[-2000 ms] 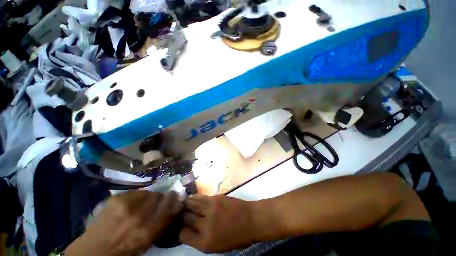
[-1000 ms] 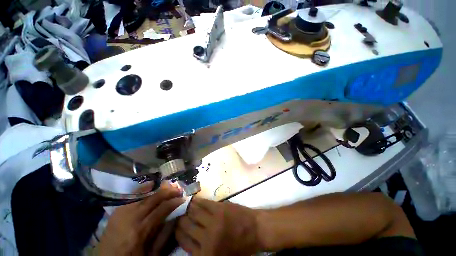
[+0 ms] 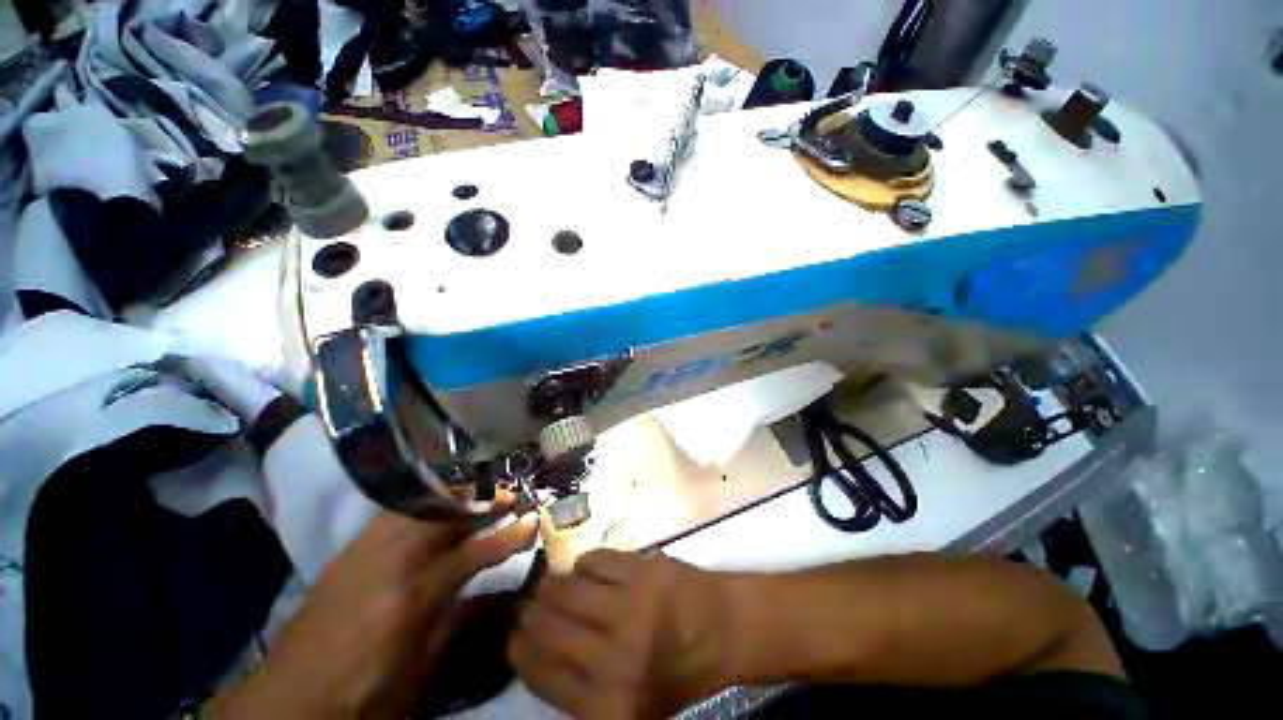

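A light grey and black garment panel (image 3: 155,563) lies left of the sewing machine (image 3: 732,324) and runs under my hands to the needle area. My left hand (image 3: 380,598) presses the fabric, its fingertips beside the presser foot, partly behind the shiny metal guard (image 3: 369,422). My right hand (image 3: 605,633) is curled on the dark and white fabric edge just in front of the foot. The needle and the foot are mostly hidden by fingers and guard. A small light shines at the needle area.
Black-handled scissors (image 3: 858,485) and a white scrap (image 3: 725,422) lie under the arm. Fabric is heaped (image 3: 127,127) at the back left. A tool tray (image 3: 1083,401) is at the table's right end, beside a plastic-wrapped bundle (image 3: 1196,535). Dark green thread cones (image 3: 781,85) stand behind.
The view has shifted, showing more of the area behind the machine. My hands stay at the needle, and my right hand has curled more closed on the fabric.
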